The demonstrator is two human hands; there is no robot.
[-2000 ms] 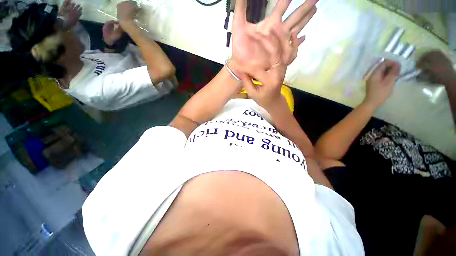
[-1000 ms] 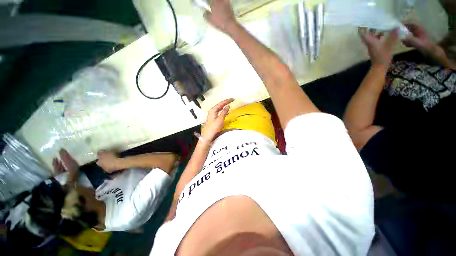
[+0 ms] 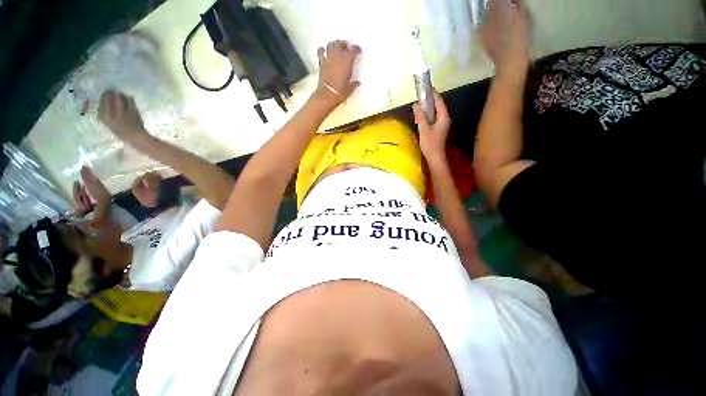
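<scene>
My right hand (image 3: 433, 122) is closed around the silver-grey lower part of a slim handheld unit (image 3: 423, 85) at the bench's front edge. The unit's white upper part points away from me over the bench. My left hand (image 3: 338, 68) lies on the cream-white bench (image 3: 371, 97) left of the unit, apart from it. Its fingers are curled, and whether they hold something small cannot be told.
A black bench device (image 3: 263, 50) with prongs and a looping black cord (image 3: 186, 58) stands left of my left hand. Neighbours' hands reach over the bench at left (image 3: 120, 116) and right (image 3: 505, 35). Clear plastic (image 3: 116, 69) lies at left.
My right hand has come back from far over the bench to its front edge, now holding the slim unit. My left hand has moved from near my lap onto the bench. The view has shifted.
</scene>
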